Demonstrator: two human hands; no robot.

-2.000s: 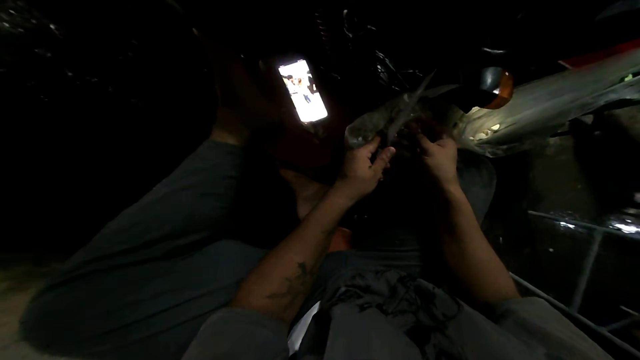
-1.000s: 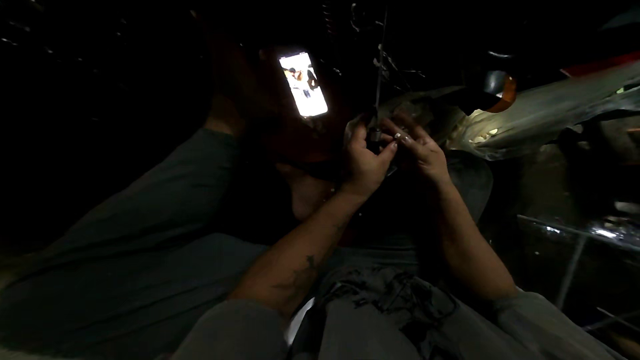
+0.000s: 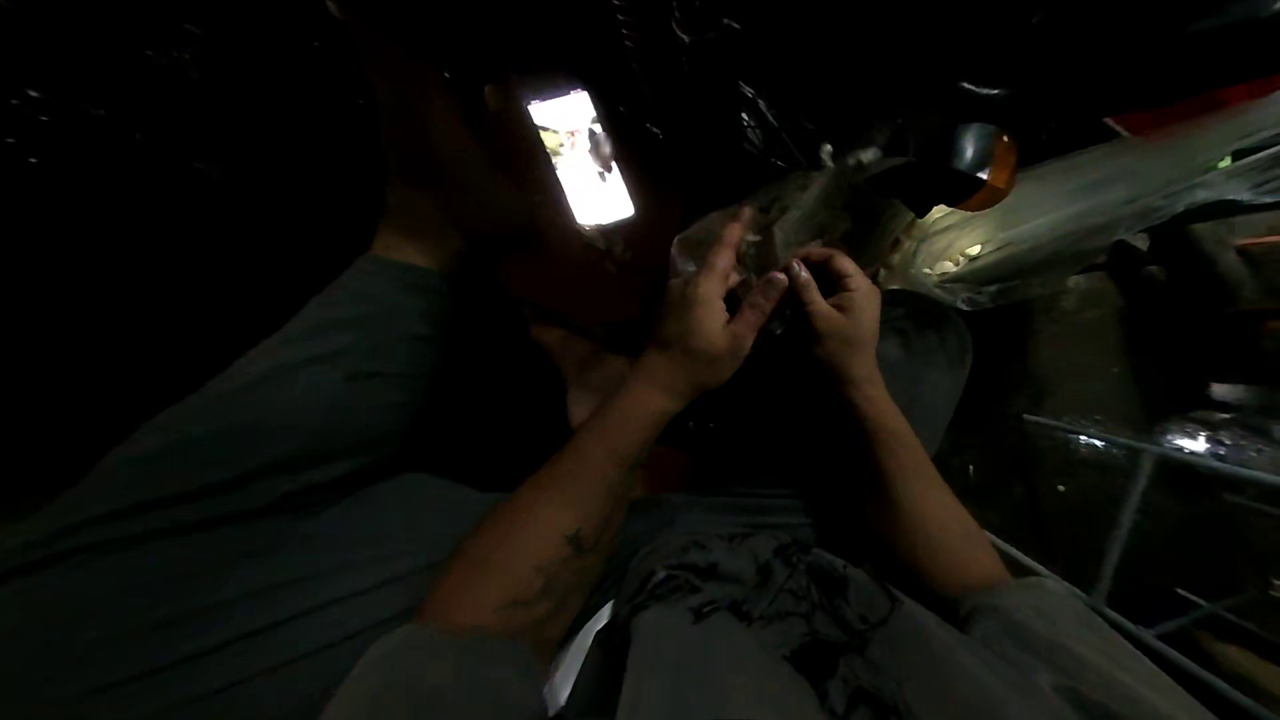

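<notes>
My left hand (image 3: 708,310) is raised in the middle of the head view, its index finger extended and its thumb reaching towards the other hand. Close on its right, my right hand (image 3: 838,300) has thumb and fingertips pinched together; whether something small lies between them is too dark to tell. Behind both hands is a crumpled, translucent plastic bag or sheet (image 3: 790,215). A phone with a bright lit screen (image 3: 583,160) lies beyond my left hand, up and to the left.
An orange lamp, like a turn signal (image 3: 990,170), sits at upper right beside a long pale surface (image 3: 1080,200) under clear plastic. A thin metal frame (image 3: 1130,520) stands at lower right. My bare foot (image 3: 585,375) rests below the phone. Much of the surroundings is dark.
The long thin item seen at my hands in the earlier frames no longer shows there. My left index finger has straightened, and my right fingers have drawn together.
</notes>
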